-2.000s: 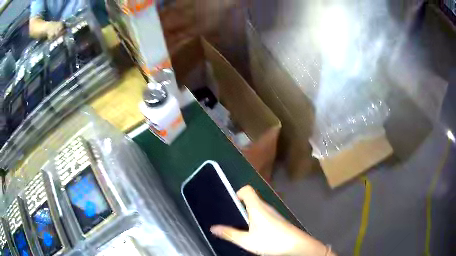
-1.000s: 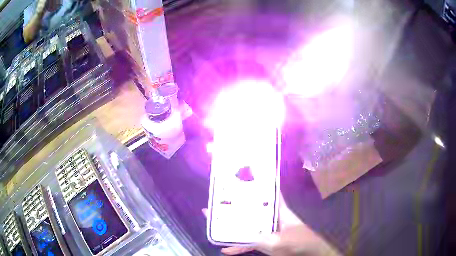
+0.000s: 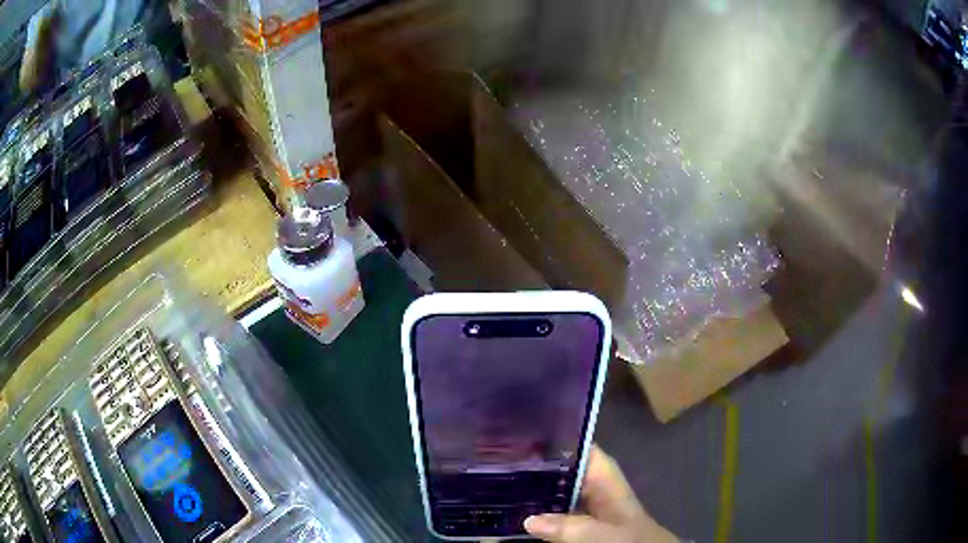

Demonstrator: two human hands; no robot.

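My right hand (image 3: 610,509) comes in at the bottom and holds a smartphone (image 3: 504,403) upright, its screen towards me. The smartphone has a white rim and a dark cutout at the top, and its screen shows a dim, purplish picture with dark rows below. The thumb lies on the lower part of the screen; the other fingers are mostly hidden behind the phone. My left hand is not in view. A clear blister tray (image 3: 228,371) with gold keypad phones (image 3: 175,467) lies at the lower left.
A white dispenser bottle (image 3: 316,281) stands on the green mat (image 3: 318,371) behind the tray. Stacked filled trays (image 3: 80,180) are at the upper left, with a blurred person's arm (image 3: 37,53) beyond. Cardboard boxes (image 3: 711,361) and shiny clear plastic (image 3: 690,233) are right of the bench.
The smartphone lay dark on the mat with my right hand on it, then was lifted with a glaring white screen. Now it stands upright, its screen dimmer, and my thumb is on it.
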